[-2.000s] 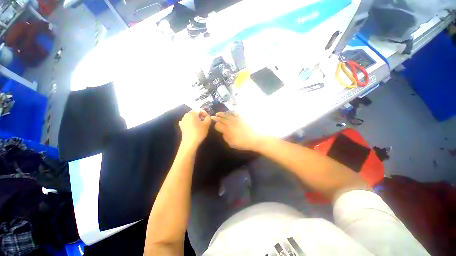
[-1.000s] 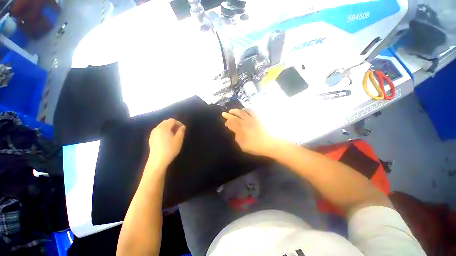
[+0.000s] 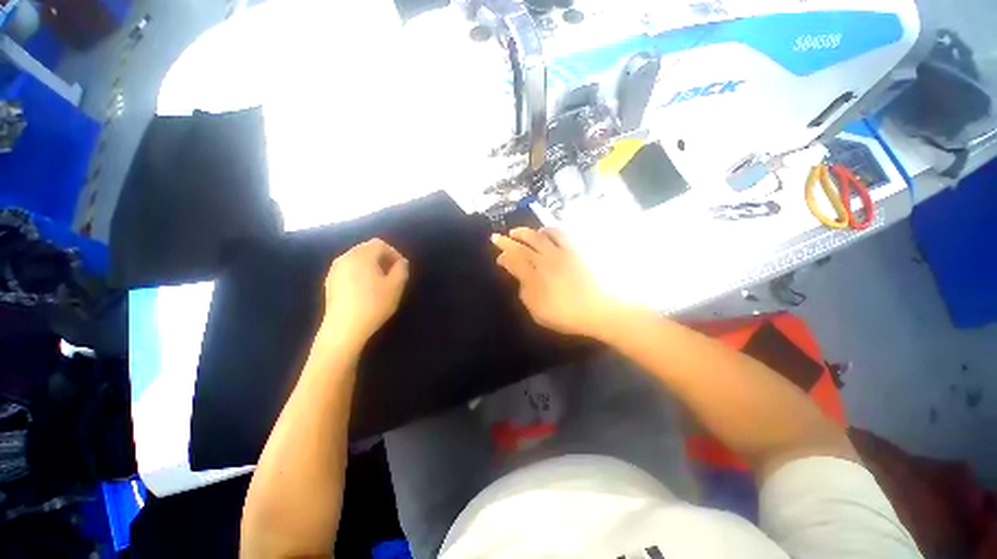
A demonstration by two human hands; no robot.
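Observation:
A large black garment panel point(image 3: 437, 317) lies over the front of the white machine table and its front edge. My left hand point(image 3: 366, 286) rests curled on the panel's middle; whether it pinches cloth cannot be told. My right hand point(image 3: 550, 278) lies palm down at the panel's right part, fingers slightly spread, fingertips just below the presser foot and needle area point(image 3: 514, 207). A small dark cut piece point(image 3: 523, 222) shows beyond these fingertips. The stitching point is hidden by glare and metal parts. The white and blue sewing machine head point(image 3: 754, 82) stands behind.
Black stacked panels point(image 3: 197, 197) lie at the table's left. Right of the needle are a yellow patch point(image 3: 619, 156), a dark pad point(image 3: 654, 177), a slim metal tool point(image 3: 747, 210) and orange-and-red-handled scissors point(image 3: 840, 198). A red stool point(image 3: 814, 399) holding dark cloth stands below right.
My left hand has moved from beside my right fingertips, left onto the panel, and stays there. My right hand remains near the needle. The panel now lies flatter. The view has shifted.

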